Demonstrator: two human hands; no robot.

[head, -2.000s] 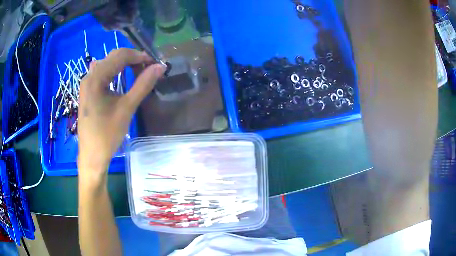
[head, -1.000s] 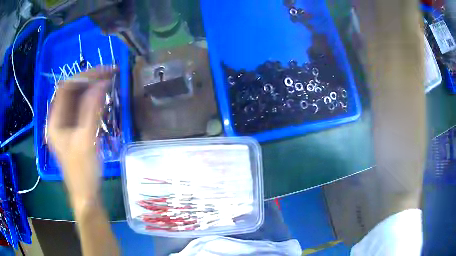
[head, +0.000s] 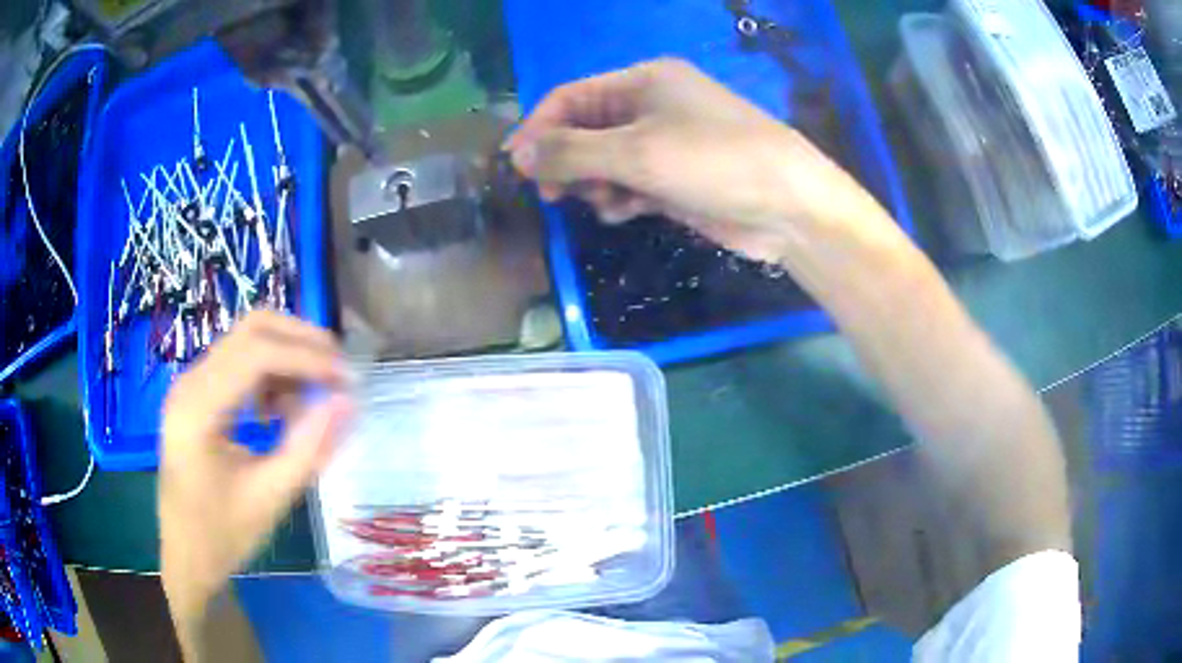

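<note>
My left hand [head: 246, 434] is blurred at the left edge of the clear plastic box [head: 659, 518]; its thumb and forefinger are slightly apart, with nothing visible between them. White leads with red ends [head: 415, 531] lie in the box. My right hand [head: 635, 143] is over the near-left side of the blue ring tray [head: 726, 339]; its fingertips are pinched on a small dark ring, mostly hidden. The silver press block [head: 415, 201], with a round seat and slot, stands on the brown plate [head: 428, 304]. No lead is visible in it.
The press head [head: 305, 65] hangs above and left of the block. A blue tray [head: 123, 447] of jumbled white leads [head: 195, 246] is at left, beside a thin white cable [head: 49, 240]. Stacked clear boxes [head: 1037, 143] and a labelled bag [head: 1141, 91] are at right.
My left hand has moved from the press block, over the left tray, down to the clear box. My right hand has come into view from the top, over the ring tray.
</note>
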